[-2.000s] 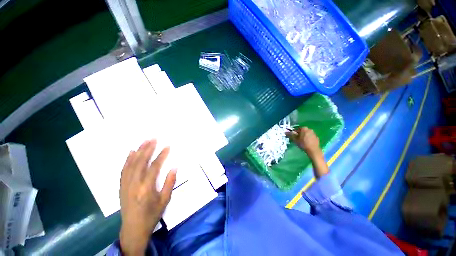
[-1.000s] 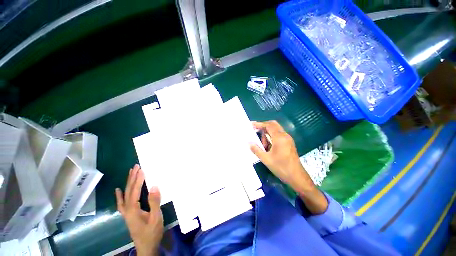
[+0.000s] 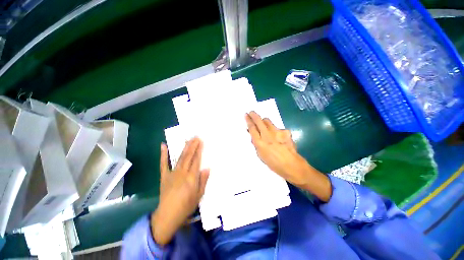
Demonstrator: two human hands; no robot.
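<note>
A flat white box blank [image 3: 229, 152] with notched edges lies on the green belt in front of me, overexposed, so its folds are hard to see. My left hand [image 3: 182, 180] rests on its left side with the thumb apart and holds nothing. My right hand [image 3: 274, 144] lies palm down on its right part, fingertips on the white card, thumb side hidden. Neither hand grips the blank. Several small clear plastic parts [image 3: 318, 94] lie on the belt beyond the blank to the right, with a small white card [image 3: 297, 79] beside them.
White boxes [image 3: 96, 175] lean together at the left, with white blanks [image 3: 51, 238] below them. A deep blue basket [image 3: 374, 84] of clear parts stands at the right. A green waste bag [image 3: 404, 165] with white strips hangs below the belt edge. A metal post [image 3: 235, 30] stands behind.
My right hand has come from the waste bag to the blank's right edge, then onto its surface. My left hand has moved onto its left side. The view has shifted left, showing more leaning boxes.
</note>
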